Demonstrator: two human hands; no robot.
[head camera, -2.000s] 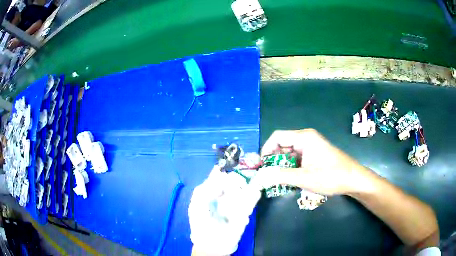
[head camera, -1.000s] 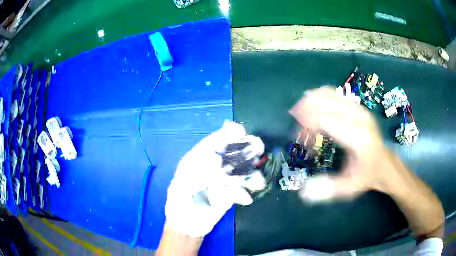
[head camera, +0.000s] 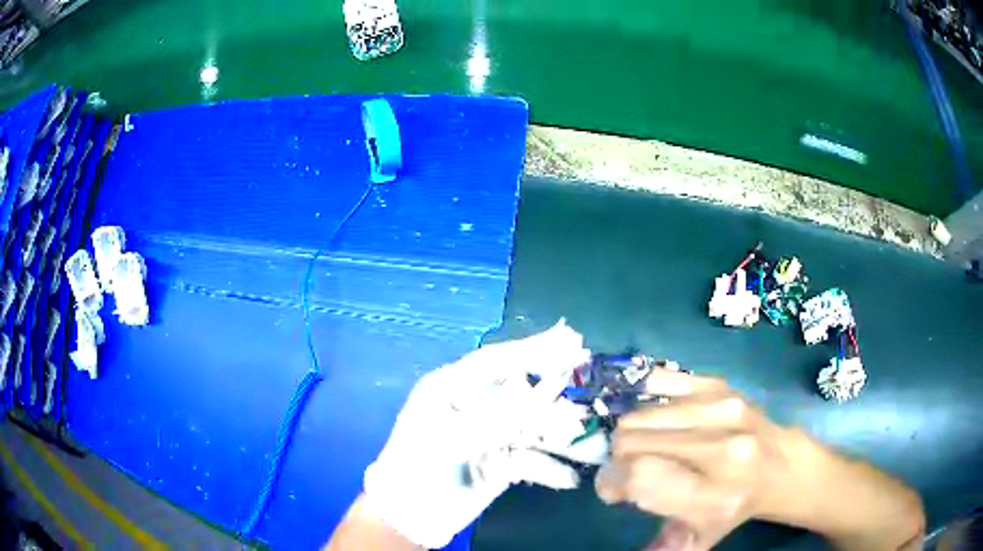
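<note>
My left hand (head camera: 464, 431), in a white glove, holds a circuit board assembly (head camera: 614, 382) with dark, blue and green parts over the dark green mat. My bare right hand (head camera: 690, 447) is at the assembly's right side with its fingers bent against it. The fingers hide much of the assembly. Two more board assemblies lie on the mat at the right, one with a white block (head camera: 735, 298) and one with a board (head camera: 827, 315) wired to a white block (head camera: 841, 379).
White housings (head camera: 129, 288) lie at the left on the blue sheet (head camera: 431, 215). A light-blue band (head camera: 383, 140) with a coiled cord (head camera: 286, 452) lies there too. Stacked pads (head camera: 38, 248) stand far left. A white unit (head camera: 374, 27) sits on the green belt (head camera: 647, 65) behind the pale rail (head camera: 690, 178).
My right hand was apart from my left, over an assembly on the mat; it is now against the assembly at my left hand. The view has shifted, showing more of the unit on the belt.
</note>
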